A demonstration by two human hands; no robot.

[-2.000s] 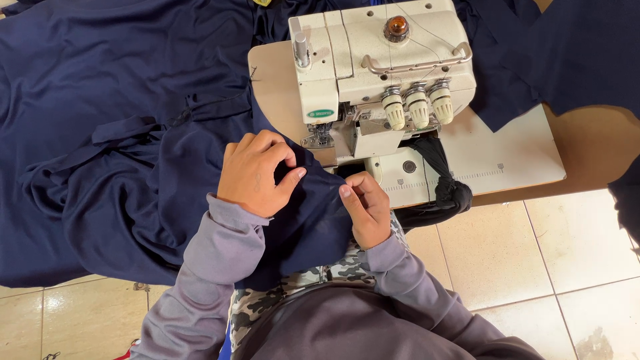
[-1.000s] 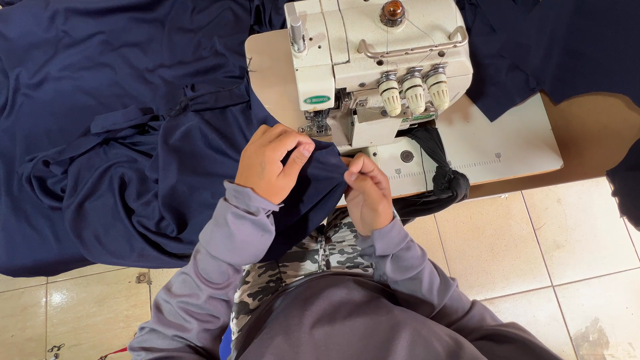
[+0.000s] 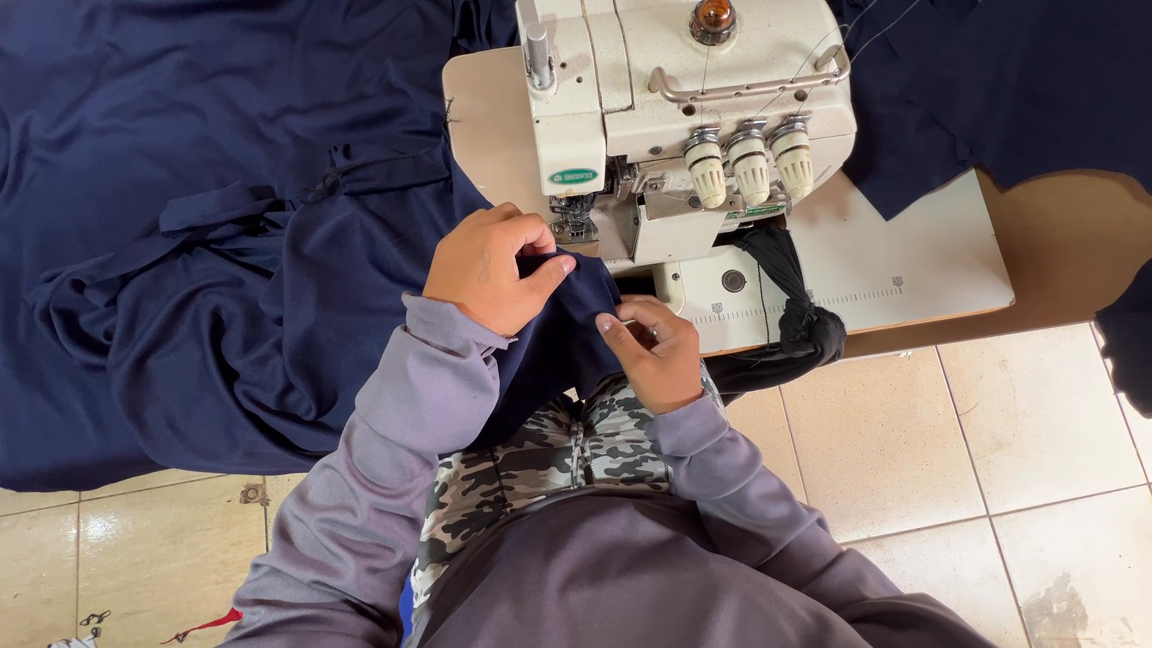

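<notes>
Navy blue fabric (image 3: pixel 207 333) spreads over the left side and runs down in front of a white overlock sewing machine (image 3: pixel 702 81). My left hand (image 3: pixel 499 270) pinches the fabric's upper edge between thumb and fingers, just below and left of the presser foot (image 3: pixel 573 220). To its right and slightly lower, my right hand (image 3: pixel 655 351) holds the fabric's right edge between thumb and curled fingers. The stretch of fabric between my hands hangs toward my lap. None of it is seen under the presser foot, though my left hand hides part of that area.
Three tension dials (image 3: pixel 749 164) front the machine. A knotted black cloth (image 3: pixel 796 306) hangs over the front edge of the machine table (image 3: pixel 936 252), which bears a printed ruler scale. More navy fabric (image 3: pixel 1008 90) lies at the upper right. Floor tiles (image 3: pixel 873 432) show below.
Both hands keep hold of the fabric. The edge between them, stretched toward the right hand two seconds ago, now stands folded up beside the left thumb.
</notes>
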